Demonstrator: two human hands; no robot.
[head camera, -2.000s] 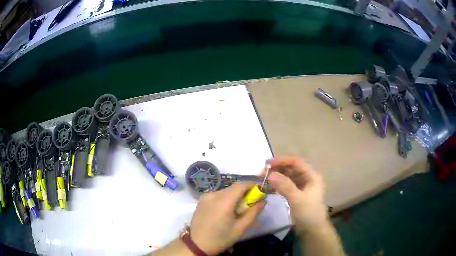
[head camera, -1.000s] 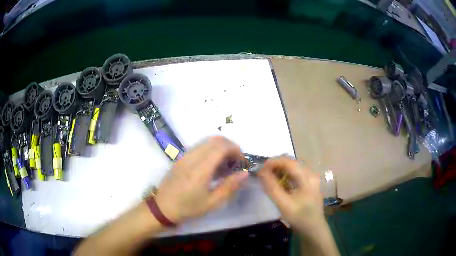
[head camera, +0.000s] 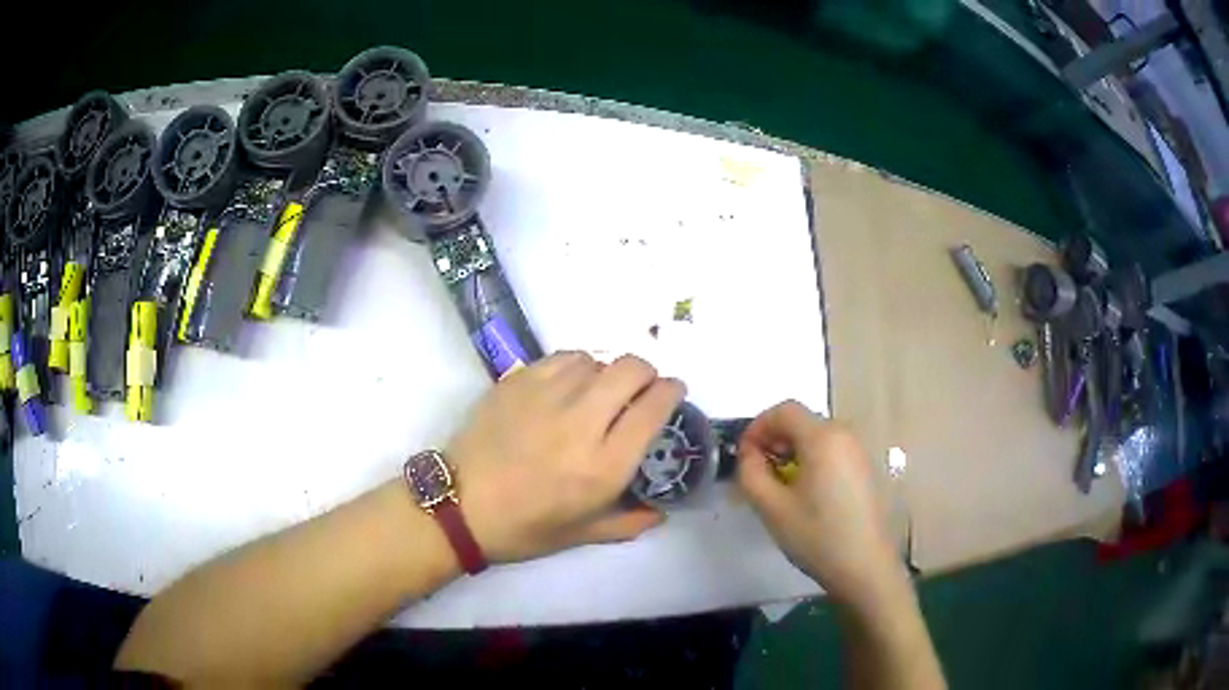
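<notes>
A grey fan body (head camera: 678, 456) lies on the white sheet in front of me, its round spoked head to the left and its handle pointing right. My left hand (head camera: 573, 438) grips the left side of the round head. My right hand (head camera: 809, 488) is at the handle with fingers pinched together, covering most of it. A bit of yellow battery cell (head camera: 786, 471) shows between the right fingers. The cell's wires and the handle's far end are hidden.
A unit with a purple cell (head camera: 499, 340) lies just beyond my left hand. Several units with yellow cells (head camera: 276, 263) are fanned at left. A grey cylinder (head camera: 973, 276) lies on the cardboard (head camera: 930, 391), near heaped grey housings (head camera: 1078, 324) at far right. Small scraps lie on the sheet.
The yellow cell, earlier held up in my left hand, is now mostly under my right fingers. My left hand has moved onto the round head. The view has shifted.
</notes>
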